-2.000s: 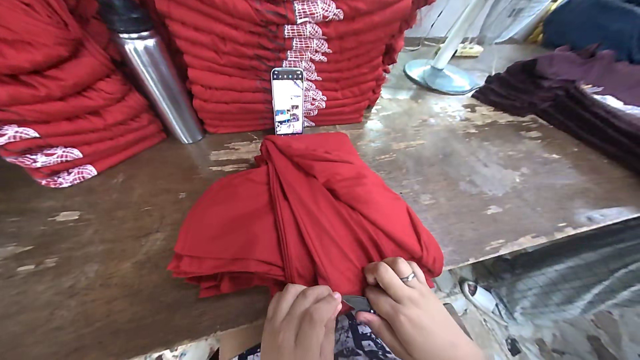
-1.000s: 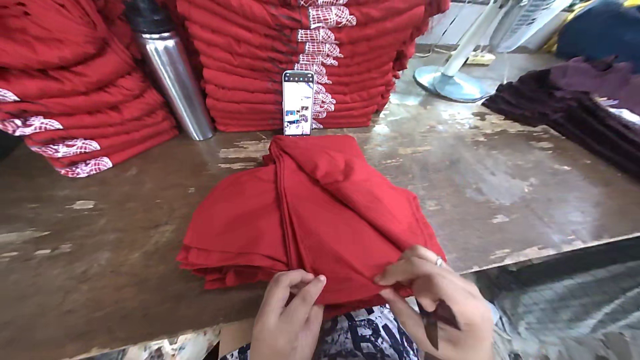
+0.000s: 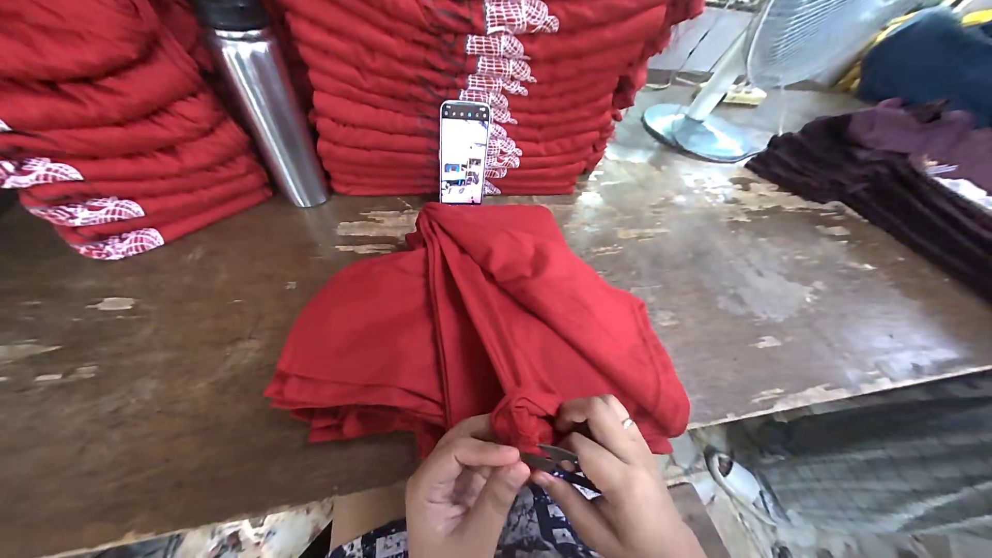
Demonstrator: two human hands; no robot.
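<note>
Red fabric pieces (image 3: 364, 333) lie in a layered pile at the front edge of the wooden table. My left hand (image 3: 465, 488) pinches an edge of the top red cloth between thumb and forefinger. In my right hand (image 3: 612, 473), which wears a ring, is a pair of small dark thread snips (image 3: 559, 463). Their blades point left at the gathered cloth, close to my left fingertips. A bunched part of the cloth (image 3: 527, 418) rises between both hands.
A phone (image 3: 463, 153) leans on a tall stack of folded red garments (image 3: 380, 116) behind the pile. A steel bottle (image 3: 267, 116) stands beside it, left of which is another red stack (image 3: 155, 147). At right are a fan (image 3: 701, 128) and dark purple garments (image 3: 868, 170) on the table (image 3: 155, 341).
The front edge of the top cloth, spread flatter one second ago, is now bunched up between my hands. My hands have come closer together, and the snips' blades now point at the cloth.
</note>
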